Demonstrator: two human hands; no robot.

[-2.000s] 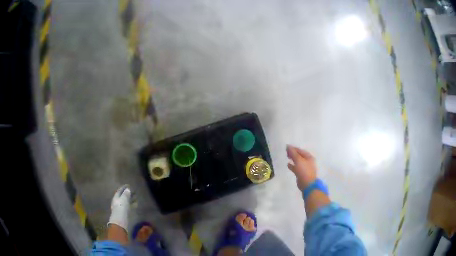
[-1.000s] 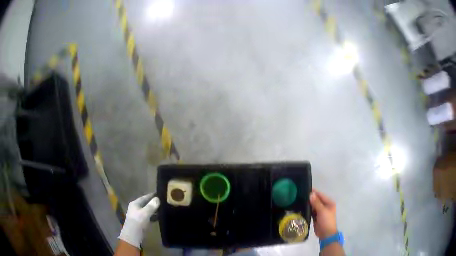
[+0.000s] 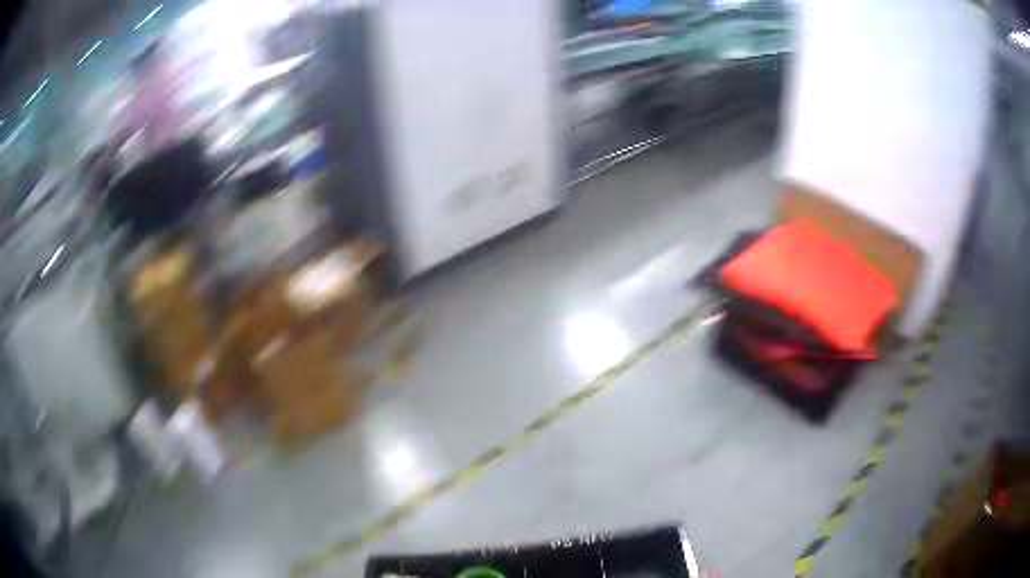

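Note:
The black divided tray [image 3: 435,561] shows only as a strip at the bottom edge of the picture, in front of me. The rim of the green pot [image 3: 482,572] shows in it, cut off by the picture's edge. A sliver of something pale shows in the tray's left corner. A small bit of my right hand [image 3: 707,575] shows at the tray's right end, and its grip is out of the picture. My left hand is not in view. The picture is blurred.
Brown cardboard boxes [image 3: 305,378] stand on the left. A white panel or cabinet [image 3: 469,136] stands ahead. On the right a bright orange-red sheet [image 3: 808,282] lies on a dark stack beside another white panel [image 3: 887,124]. Yellow-black tape [image 3: 531,429] crosses the grey floor. A brown box [image 3: 983,519] is at lower right.
The view has swung up and round from the floor to the room. The tray, held in both hands a second ago, has dropped almost out of the picture, and my left hand has left view.

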